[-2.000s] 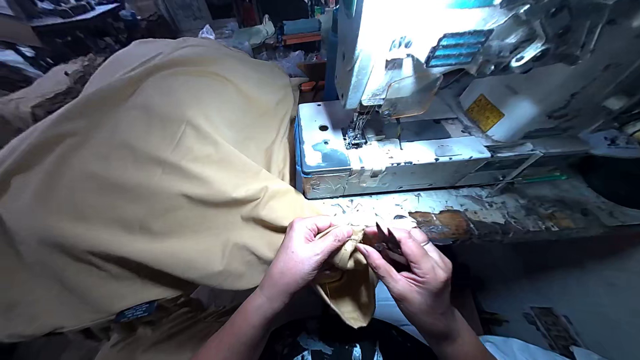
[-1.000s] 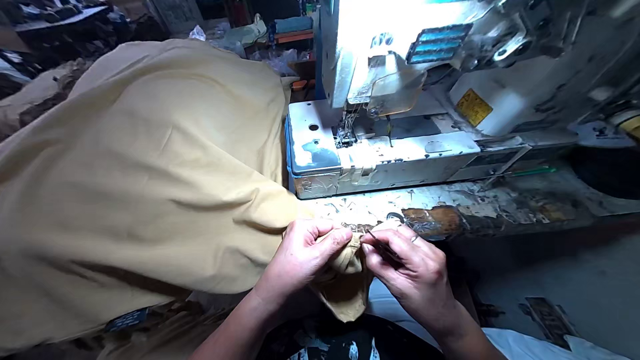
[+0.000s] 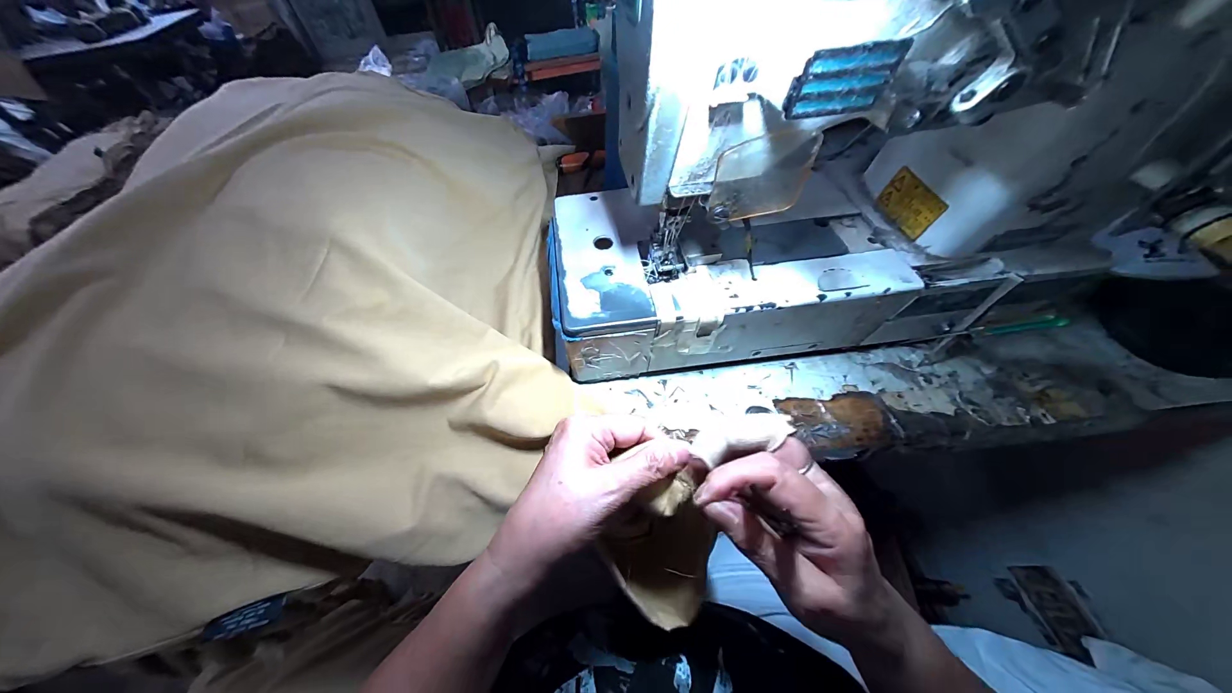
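A large tan fabric garment [image 3: 289, 318] spreads over the left half of the view, and its narrow end reaches my hands in front of the sewing machine. My left hand [image 3: 587, 481] pinches a gathered bit of this cloth between thumb and fingers. Close beside it, my right hand [image 3: 789, 529] has its thumb and index finger at the same gathered edge. A dark, slim tool lies within the curled fingers of my right hand; its kind is hard to tell. A pale flap of cloth [image 3: 741, 435] stands up behind the right fingertips. A tan cloth end hangs below both hands.
An industrial sewing machine [image 3: 751, 298] stands beyond my hands, its lamp lit over the needle area. The worn table edge [image 3: 934, 395] runs in front of it, with a green tool [image 3: 1025, 326] at the right. Bags and cloth lie behind. A dark round object [image 3: 1169, 322] is at far right.
The pale flap of cloth now shows raised behind my right fingers. The dark pointed tool that stuck up from my right hand two seconds ago is now mostly hidden in the fingers.
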